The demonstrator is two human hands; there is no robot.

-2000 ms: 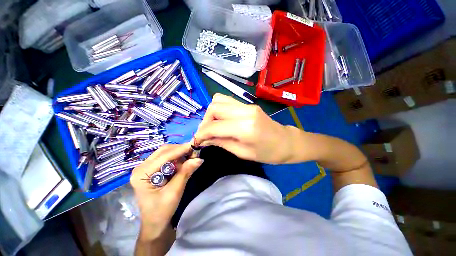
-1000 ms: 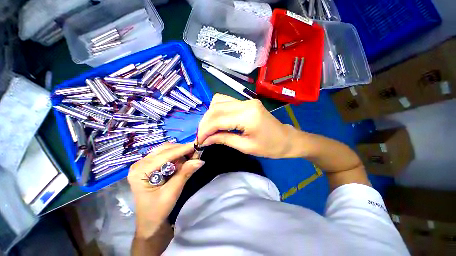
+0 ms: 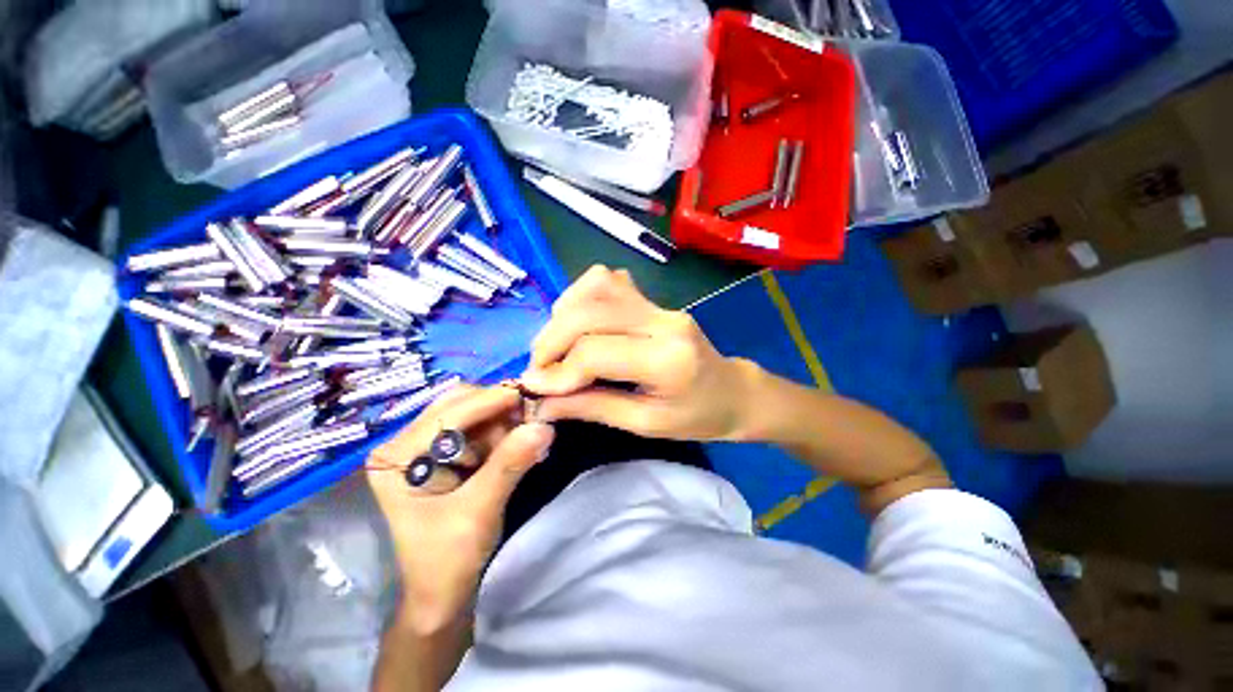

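My left hand is closed around slim metal cylinders; two dark round ends with pale centres show, with a thin red wire trailing left. Its thumb and forefinger hold another small metal piece, mostly hidden by the fingers. My right hand meets it there, its fingertips pinching at the tip of that piece beside a thin dark wire. The blue tray, just beyond my left hand, holds a large pile of silver cylinders with red wires.
Clear box of white parts, tweezers and red bin lie behind my right hand. Clear boxes with cylinders stand at back left and right. A flat white scale is left. Cartons stand right.
The bench and containers have shifted slightly left and up in view. The cylinder ends in my left hand have tilted and look darker. Both hands stay together at the small piece.
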